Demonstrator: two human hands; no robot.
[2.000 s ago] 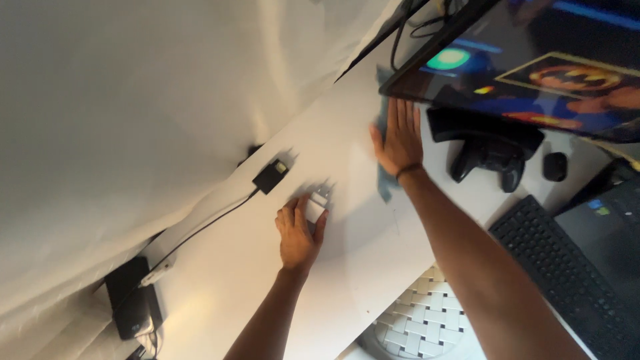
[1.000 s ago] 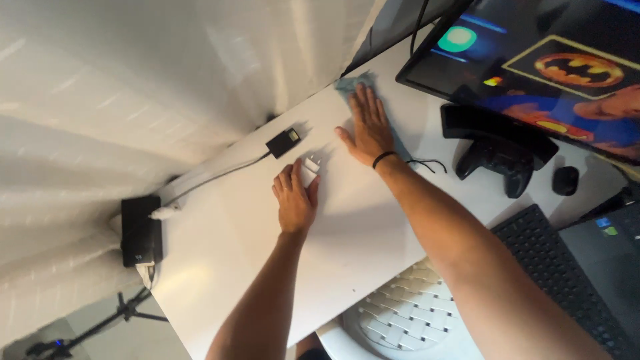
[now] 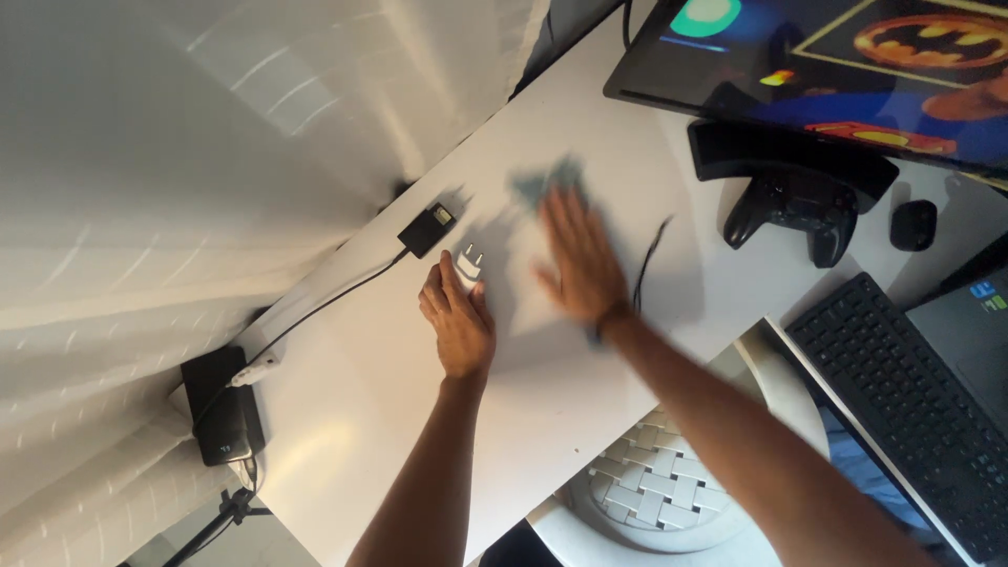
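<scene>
My left hand (image 3: 461, 319) holds a white two-pin plug adapter (image 3: 470, 266) near the middle of the white desktop (image 3: 543, 386), its pins pointing away from me. Just beyond it lies a black power adapter (image 3: 427, 230) with a cable running left. My right hand (image 3: 581, 256) is blurred and lies flat, palm down, with a blue-green cloth (image 3: 555, 183) under its fingers; part of the cloth is hidden beneath the hand. To the right of that hand, a thin black cord (image 3: 650, 260) rests on the desktop.
A monitor (image 3: 787, 71), a black game controller (image 3: 791, 209), a small black case or mouse (image 3: 913, 225) and a keyboard (image 3: 906, 409) are at the right. A black box-shaped device (image 3: 224, 409) sits by the curtain (image 3: 197, 157) at the left. A white woven-pattern chair (image 3: 654, 480) stands at the near edge.
My right hand and the cloth have moved left across the desktop, away from the monitor. The black cord now shows in full beside the hand. My left hand still holds the plug adapter.
</scene>
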